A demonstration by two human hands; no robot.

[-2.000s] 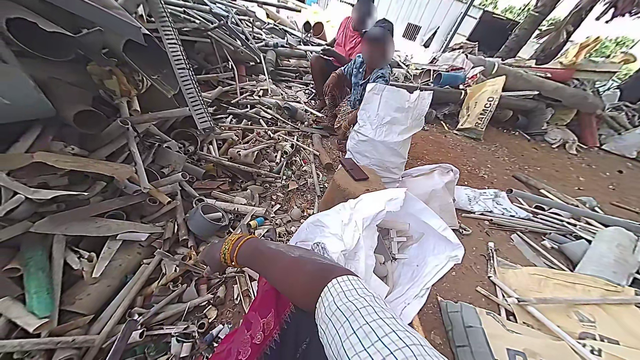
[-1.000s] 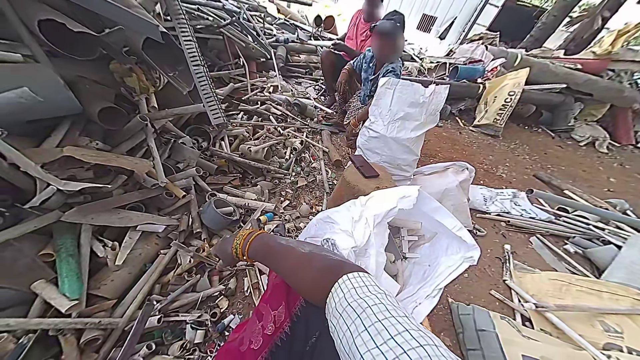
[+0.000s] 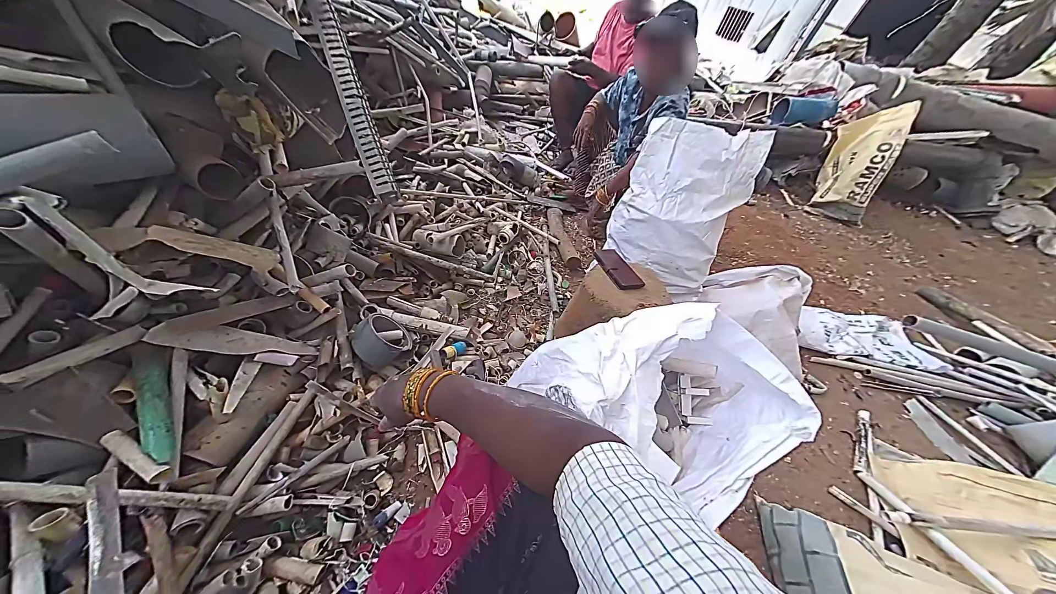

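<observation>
My right hand point(image 3: 393, 402), with yellow and orange bangles at the wrist, reaches down to the heap of scrap plastic pipe pieces point(image 3: 429, 318). Its fingers are mostly hidden, and whether they hold anything cannot be seen. Just above it lies a short grey pipe ring point(image 3: 379, 340), with a small blue-ended piece point(image 3: 454, 350) to the right. Beyond my forearm stands an open white woven sack point(image 3: 763, 421), holding white pipe fittings point(image 3: 691, 392). My left hand is out of view.
A phone point(image 3: 619, 269) lies on a brown block point(image 3: 582, 301) behind the sack. Two people sit farther back, one beside an upright white sack point(image 3: 689, 194). A slotted grey strip point(image 3: 355, 103) leans on the heap at left. Thin pipes point(image 3: 949, 532) and flattened sacks lie at right.
</observation>
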